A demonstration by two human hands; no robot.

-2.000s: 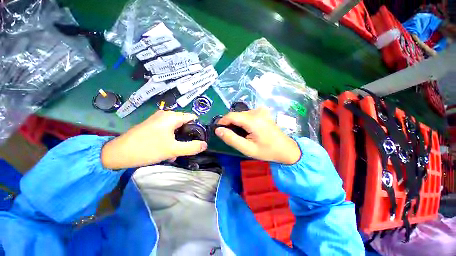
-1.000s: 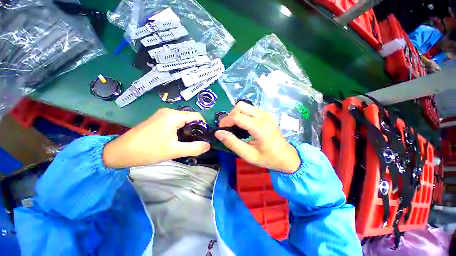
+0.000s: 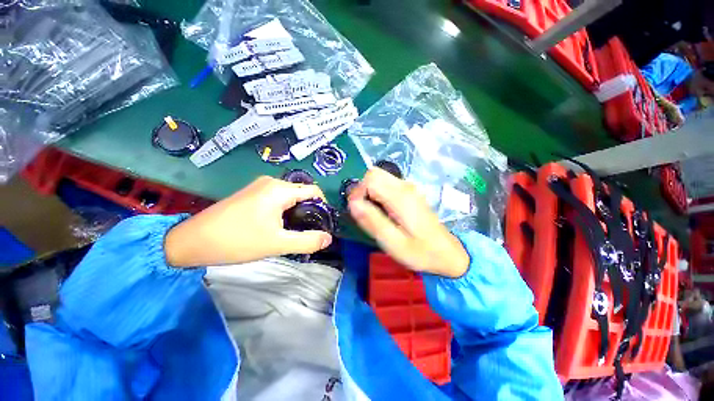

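My left hand (image 3: 239, 223) grips a round dark watch head (image 3: 309, 217) between thumb and fingers, above my lap. My right hand (image 3: 403, 219) is just right of it, fingers curled with the thumb near the fingertips; whether it holds something small cannot be told. A dark round piece (image 3: 387, 168) lies behind my right fingers. On the green bench edge lie a watch head with an orange tab (image 3: 175, 136), another tabbed one (image 3: 274, 149) and a shiny ring-like head (image 3: 329, 159). Pale grey printed strips (image 3: 293, 94) lie fanned on a clear bag.
A bag of dark strips (image 3: 70, 63) is at the left, a clear bag with a white label (image 3: 456, 200) right of centre. Red trays (image 3: 579, 274) draped with black-strapped watches stand at the right. More red trays (image 3: 411, 313) are below the bench. A person's blue sleeve (image 3: 665, 72) is at the far right.
My right hand has moved slightly away from the watch head, with a gap now between them. My left hand still holds the head. The view has shifted slightly.
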